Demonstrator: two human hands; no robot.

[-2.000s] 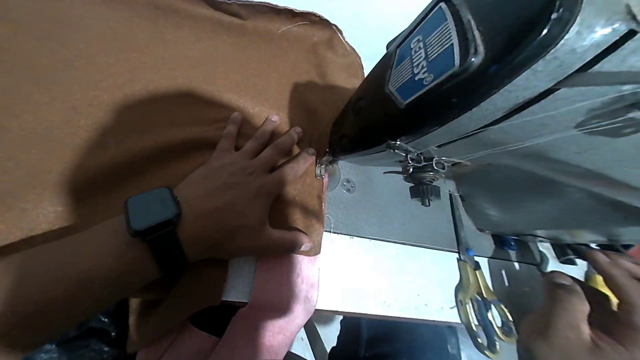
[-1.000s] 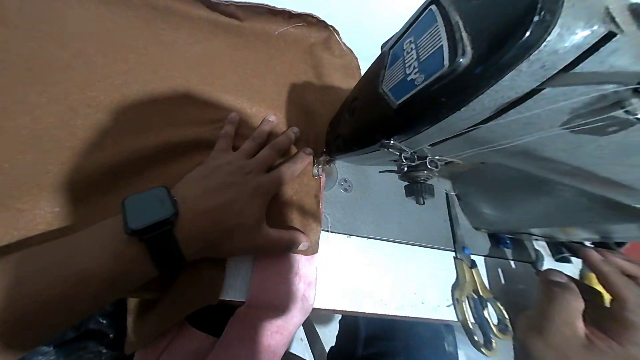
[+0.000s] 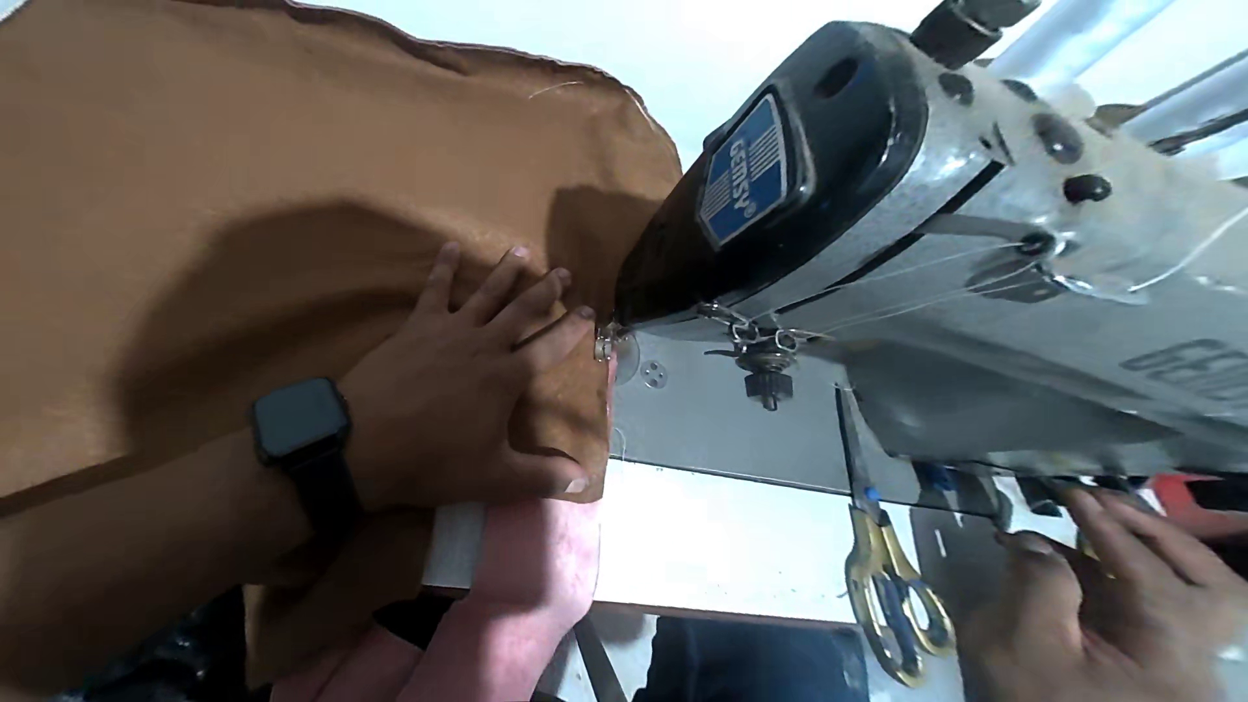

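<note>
My left hand (image 3: 448, 380), with a smartwatch on the wrist, lies palm down and fingers spread on brown fabric (image 3: 292, 127). Its fingertips are just left of the presser foot (image 3: 604, 343) of a sewing machine (image 3: 829, 185). The fabric's right edge runs by the foot, with pink fabric (image 3: 541, 565) below it. At the lower right, my right hand (image 3: 1111, 585) has bent fingers beside dark objects under the machine arm; whether it holds anything is unclear. Yellow-handled scissors (image 3: 892, 595) lie between the hands, blades towards the machine.
The metal bed plate (image 3: 702, 419) borders the white tabletop (image 3: 721, 546). Threads run to the tension knob (image 3: 767, 375) on the machine head. A red object (image 3: 1185, 502) is partly visible behind my right hand. Dark blue cloth (image 3: 751, 658) shows below the table edge.
The view has shifted, and more of the machine's upper body shows. My left hand keeps its place on the brown fabric; my right hand stays at the lower right.
</note>
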